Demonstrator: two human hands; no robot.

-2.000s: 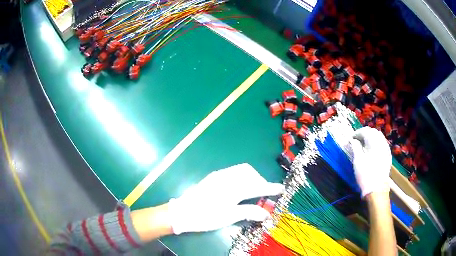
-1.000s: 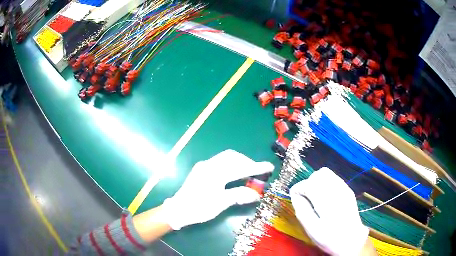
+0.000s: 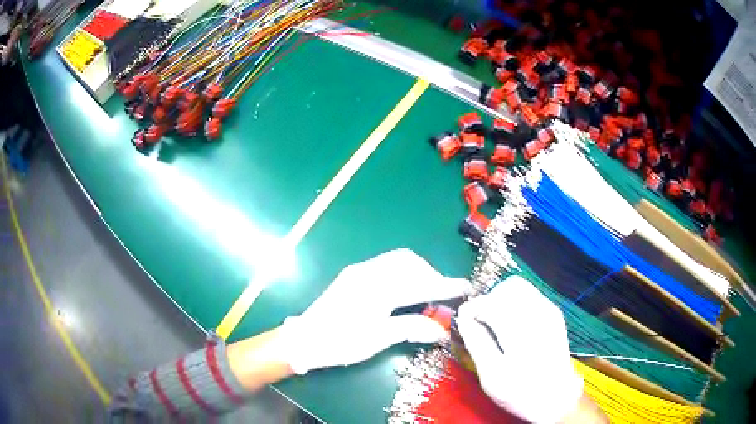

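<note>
My left hand (image 3: pixel 365 319), in a white glove, holds an orange-red and black connector housing (image 3: pixel 438 315) between thumb and fingers above the green bench. My right hand (image 3: pixel 522 348), also gloved, is closed at the housing's right side, its fingertips meeting it. A white wire (image 3: pixel 638 360) trails from my right hand to the right, across the green and yellow bundles. A thin blue wire (image 3: pixel 598 284) also shows over the black bundle. The wire ends at the housing are hidden by my fingers.
Bundles of red (image 3: pixel 464 393), yellow, green, black, blue (image 3: pixel 580 224) and white wires lie at right, with tan dividers (image 3: pixel 663 281). Loose housings (image 3: pixel 572 91) heap at upper right. Wired connectors (image 3: pixel 178 108) lie at upper left beside a tray (image 3: pixel 101 73). Yellow tape (image 3: pixel 356 170) crosses the bench.
My right hand first came from the white bundle to beside the housing with a white wire. Since then it has closed in, and its fingertips now meet the housing in my left hand.
</note>
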